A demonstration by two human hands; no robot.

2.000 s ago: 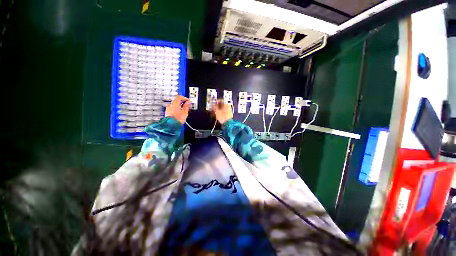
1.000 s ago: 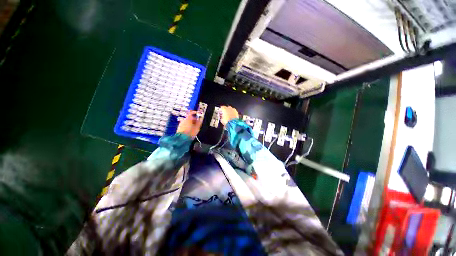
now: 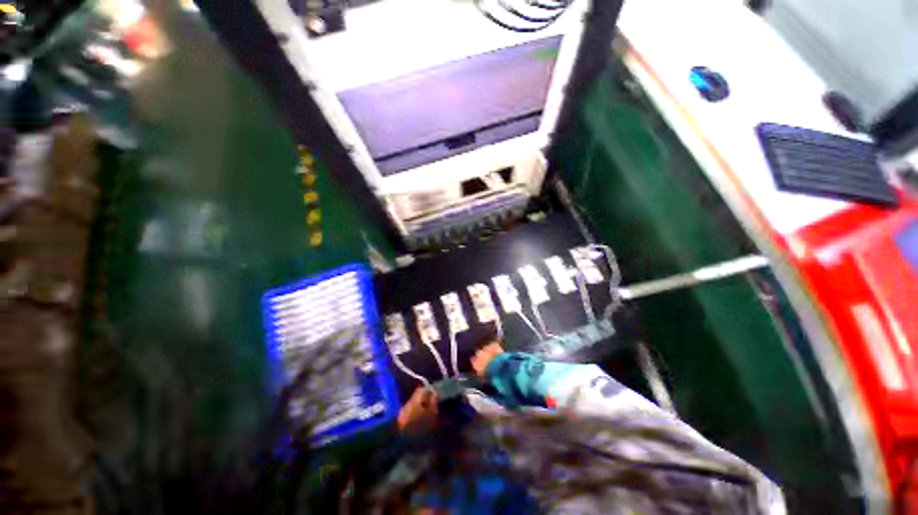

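A row of several pale upright sockets stands on the black board, with thin white cables running from them to grey-green connector strips at the board's near edge. My left hand is low at the near edge, left of the strip's left part, partly hidden by dark blurred hair. My right hand is just right of it, below the middle sockets. Both hands are small and blurred; whether they hold anything cannot be told. A blue tray with rows of white pieces lies left of the board, partly covered by hair.
A rack with a greyish-violet screen stands behind the board. A white table at right carries a keyboard and a blue-lit mouse. A red bin is at far right. A pale bar extends right from the board.
The view has turned up, showing more of the rack and table. Both hands have moved from the left sockets to the board's near edge. Cables now run from the left sockets to the strip.
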